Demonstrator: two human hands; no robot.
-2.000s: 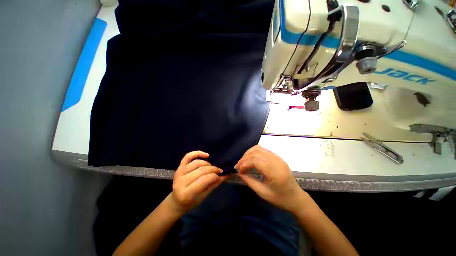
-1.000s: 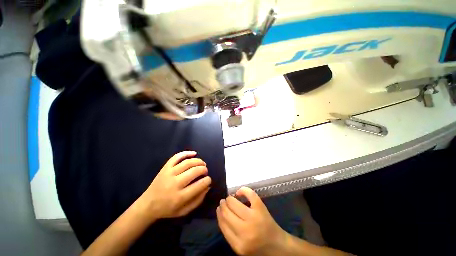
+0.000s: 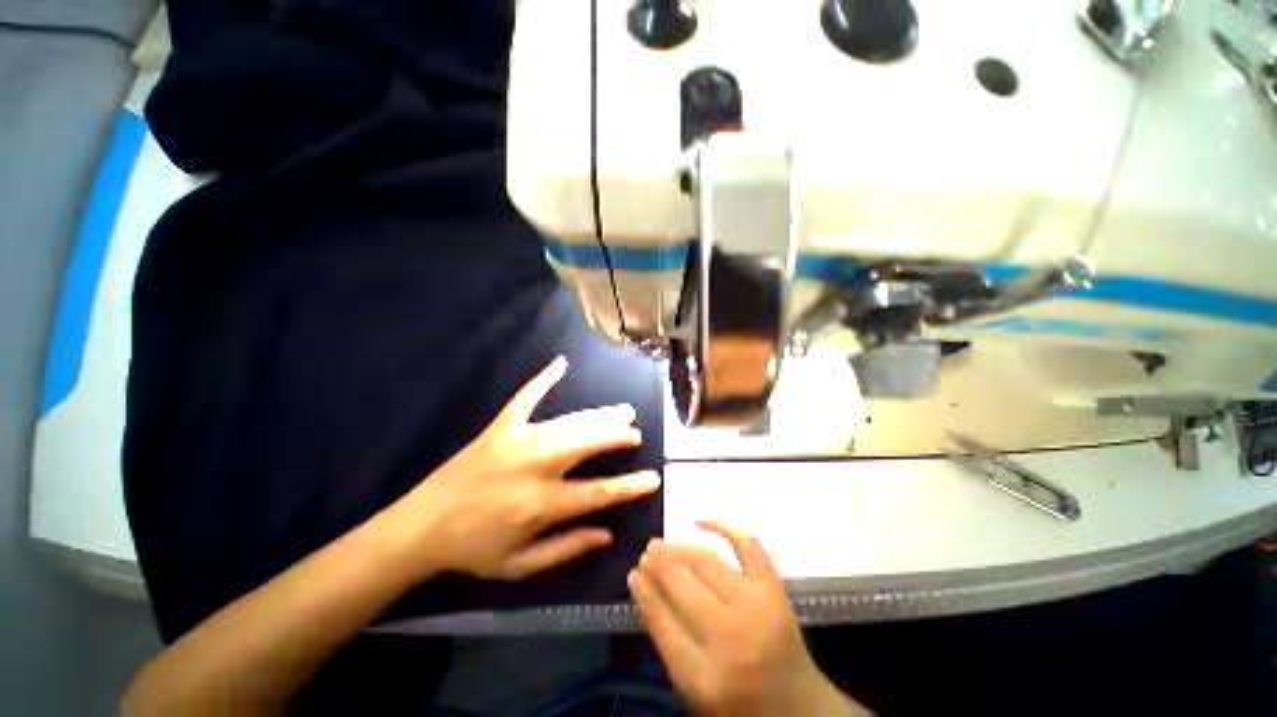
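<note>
A dark navy cloth panel (image 3: 322,350) lies on the white table left of the needle area, its straight right edge running from the machine head down to the table's front edge. My left hand (image 3: 539,497) lies flat on the cloth with fingers spread, beside that edge. My right hand (image 3: 721,609) is at the front edge of the table, fingers curled at the cloth's right edge; its fingertips seem to pinch the cloth, but the grip is partly hidden. The sewing machine head (image 3: 616,168) stands over the cloth's edge. The needle and presser foot are mostly hidden behind the shiny metal guard (image 3: 742,280).
Metal thread snips (image 3: 1029,483) lie on the table at the right. A tension knob (image 3: 896,367) sticks out from the head. A metal fitting (image 3: 1190,427) is at the bed's right. The ruler-marked front edge (image 3: 896,600) runs below. A grey wall (image 3: 49,210) stands at the left.
The view has shifted and tilted. The cloth's edge now runs under the machine head. My left hand has gone from pinching the cloth to spread flat nearer the needle; my right hand stays near the front edge.
</note>
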